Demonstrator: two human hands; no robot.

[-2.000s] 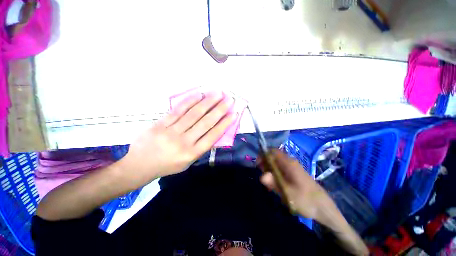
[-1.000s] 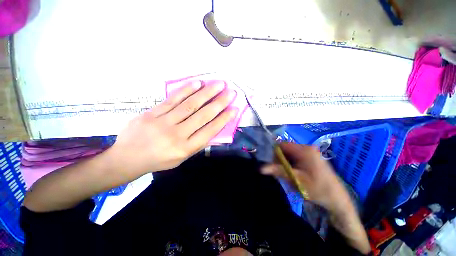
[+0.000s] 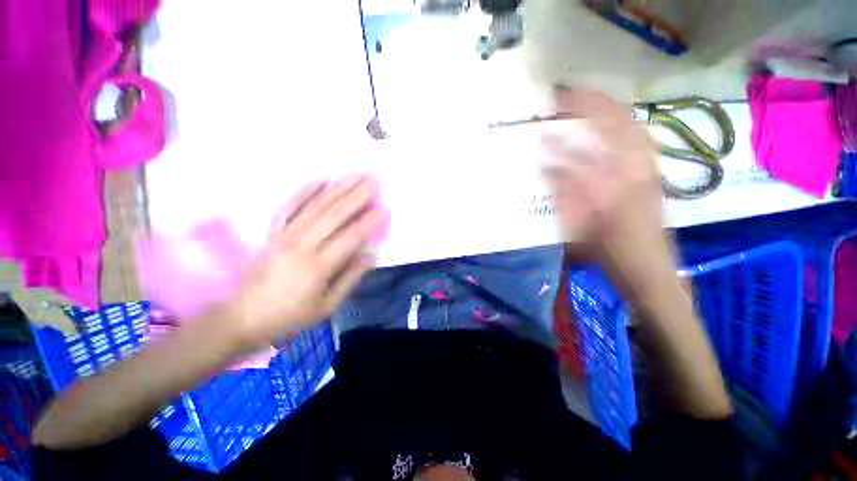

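Observation:
My left hand (image 3: 310,254) is blurred over the front left of the white table, palm down, with pink cloth showing at its fingertips; its exact hold cannot be told. A pale pink blurred piece (image 3: 211,268) lies left of it at the table's front edge. My right hand (image 3: 606,178) is blurred over the table right of centre, with something whitish at its fingers that I cannot make out. The scissors (image 3: 691,146) lie on the table just right of my right hand, brass loop handles showing, blades mostly hidden behind the hand.
A large hot-pink pile (image 3: 47,160) hangs at the left. A pink stack (image 3: 797,131) lies at the right table edge. Blue-and-orange handles (image 3: 644,26) lie at top right. Metal machine parts (image 3: 498,19) show at the top. Blue baskets (image 3: 761,310) stand below the table on both sides.
The scissors have left my right hand and lie on the table. My right hand has moved up over the table. My left hand has moved off its earlier place on the pink piece, and the view has shifted.

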